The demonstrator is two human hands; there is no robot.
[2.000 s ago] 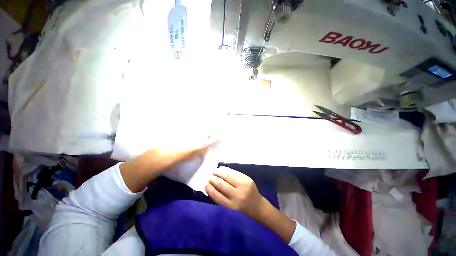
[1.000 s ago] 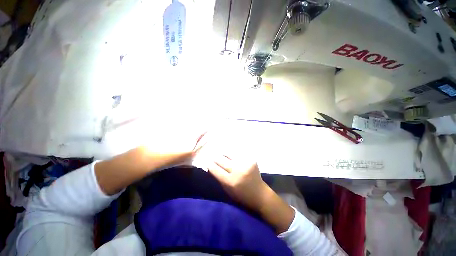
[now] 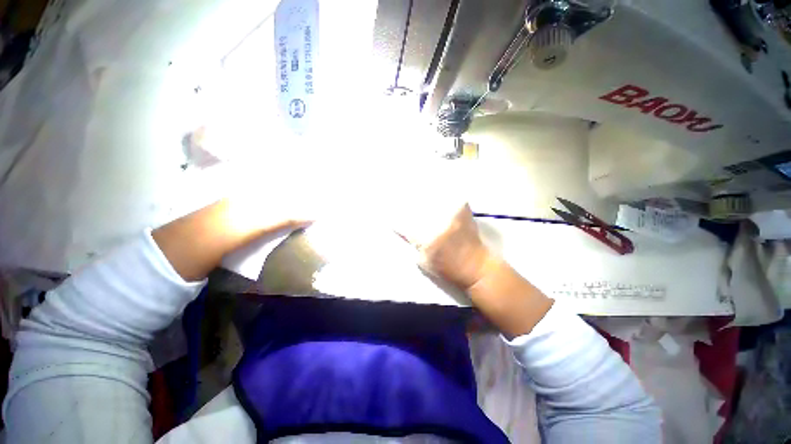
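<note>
A pale fabric piece (image 3: pixel 247 258) lies at the table's front edge under my hands, mostly washed out by the lamp. My left hand (image 3: pixel 282 227) rests on the cloth left of centre; its fingers are lost in the glare. My right hand (image 3: pixel 455 247) is on the cloth below the needle area, its fingertips also bleached out. I cannot tell whether either hand grips the cloth. The presser foot (image 3: pixel 452 147) is above my right hand, with a small tan block (image 3: pixel 471 150) beside it.
The white sewing machine (image 3: pixel 642 52) spans the upper right. Red snips (image 3: pixel 598 227) and a paper slip (image 3: pixel 661 220) lie to the right. A lamp (image 3: pixel 297 65) hangs at upper left. Wide pale cloth (image 3: pixel 78 173) covers the left side. A red bin (image 3: pixel 718 347) holds pale cloth below the table.
My right hand has moved up and right from the table's front edge toward the needle area. My left forearm has moved left and up. The view has shifted slightly.
</note>
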